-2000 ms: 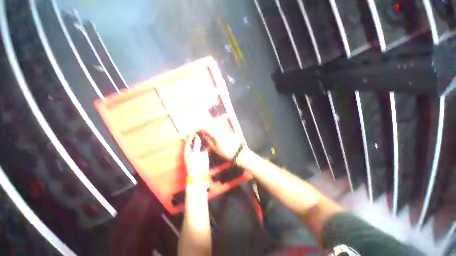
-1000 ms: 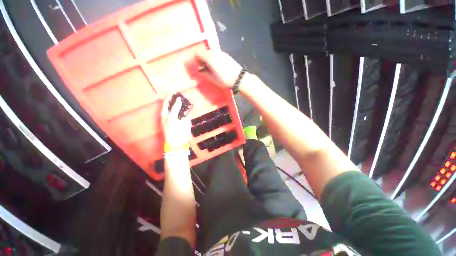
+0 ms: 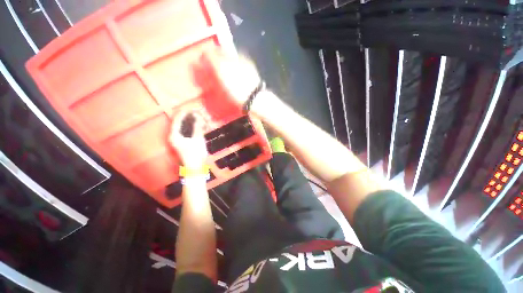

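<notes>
The red divided tray (image 3: 137, 66) lies tilted in front of me at about lap height. Black device units (image 3: 229, 135) sit in rows in its near right cells, and a few dark ones are in the near left cell. My left hand (image 3: 189, 134) is over the tray, closed around a black device unit (image 3: 187, 124). My right hand (image 3: 232, 77) is over the tray's right side, blurred and overexposed. Whether it holds anything cannot be told.
Black rack shelves (image 3: 381, 120) with white edges stand on the right, and more rack shelves (image 3: 51, 197) on the left. A red-orange digital readout panel (image 3: 504, 166) is at the far right. Grey floor (image 3: 275, 51) shows beyond the tray.
The tray first came nearer in view, then shifted slightly left and up. My hands have separated from their earlier place together; the left still holds dark units.
</notes>
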